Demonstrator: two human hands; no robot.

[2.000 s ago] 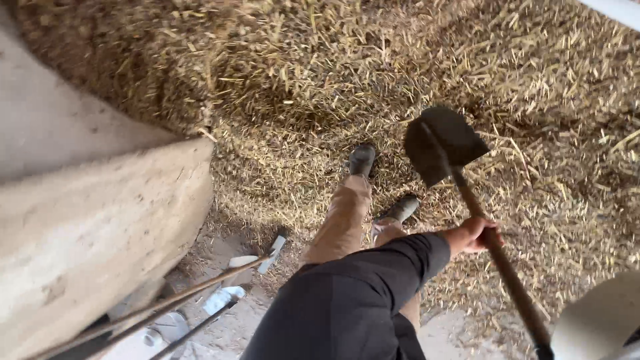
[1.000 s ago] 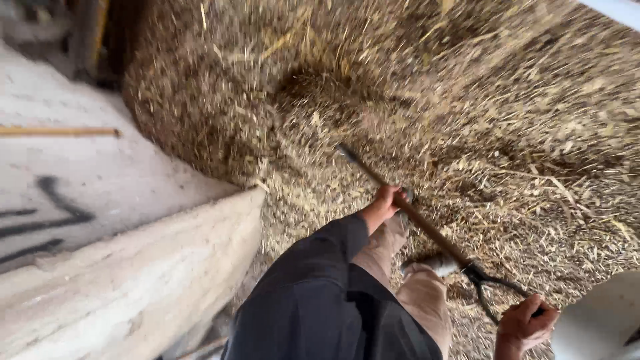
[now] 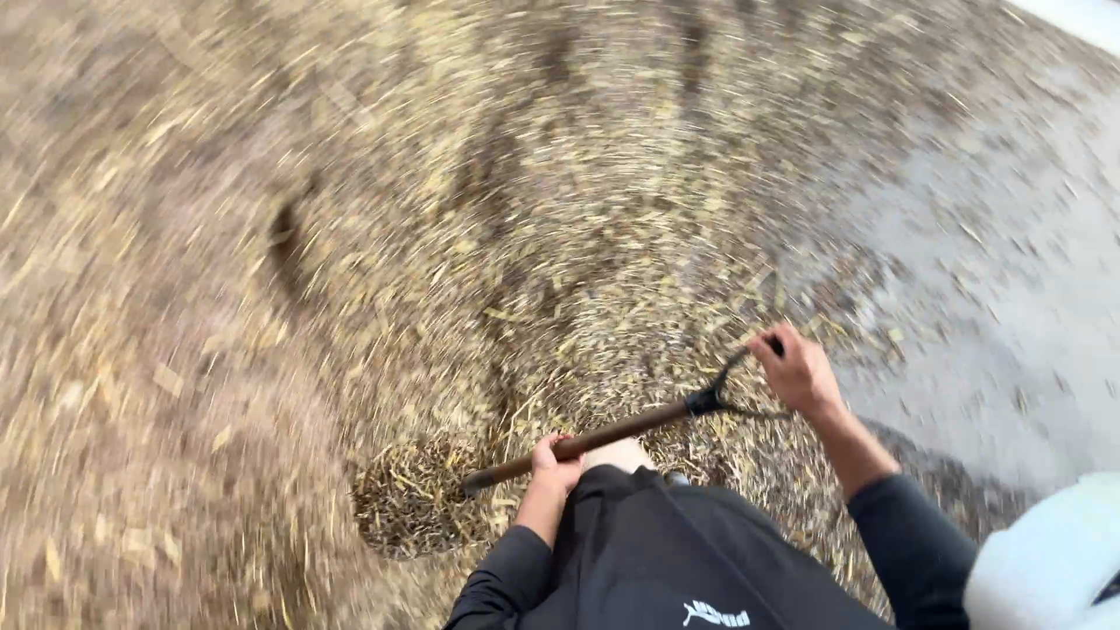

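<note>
My left hand [image 3: 556, 462] is wrapped around the wooden shaft of a shovel [image 3: 626, 427], low down near the dark socket. With my right hand [image 3: 792, 363] I grip the black D-shaped handle at the shaft's upper end. The shovel slants down to the left, and a heap of chopped straw [image 3: 420, 499] lies on its blade, hiding the blade's surface. The load is beside my left forearm, left of my body.
Chopped straw [image 3: 595, 262] spreads over the ground, blurred by motion. Grey floor [image 3: 989, 262] with scattered bits shows at the right. A white object [image 3: 1050, 560] stands at the lower right, and a pale edge [image 3: 1076, 22] crosses the upper right corner.
Two seconds ago one hand held the shovel's shaft with its blade raised; now both hands hold it and straw covers the blade. The view has swung away from the pale wall at left.
</note>
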